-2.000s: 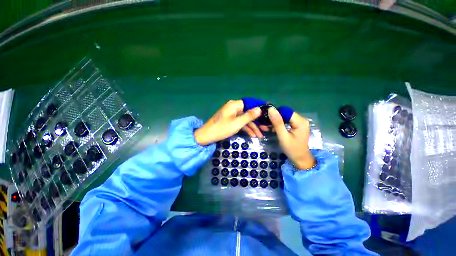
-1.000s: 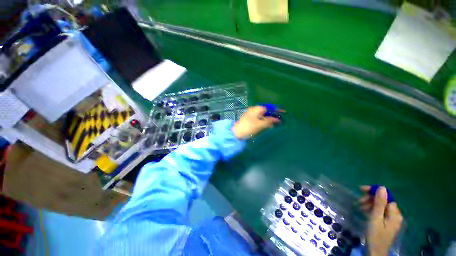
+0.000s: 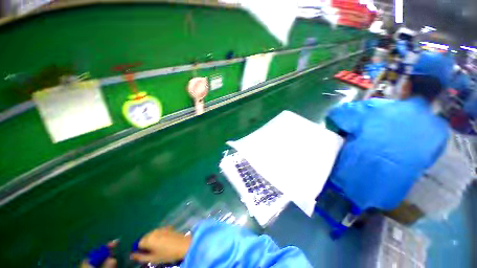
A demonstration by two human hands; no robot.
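Note:
The view is tilted and blurred. My right hand (image 3: 163,246), with a blue finger cot, is low at the left of the frame, fingers bent toward my left hand. My left hand (image 3: 100,257) is cut off by the bottom edge; mostly its blue-covered fingertips show. The hands are close together with a gap between them; whether either holds a part cannot be told. A clear plastic tray edge (image 3: 226,213) shows beyond my right sleeve; its discs are hidden. A pair of loose black discs (image 3: 214,183) lies on the green bench.
At the right, a filled tray stack (image 3: 256,184) lies under a white sheet (image 3: 293,152). A person in a blue gown (image 3: 389,149) sits beyond it. On the green partition hang papers (image 3: 73,110), an apple-shaped clock (image 3: 142,111) and a pink fan (image 3: 198,89). A clear crate (image 3: 395,243) stands lower right.
The view has swung from the left side to the right. My hands, wide apart a second ago, are now close together. The left tray and side stand have left the view.

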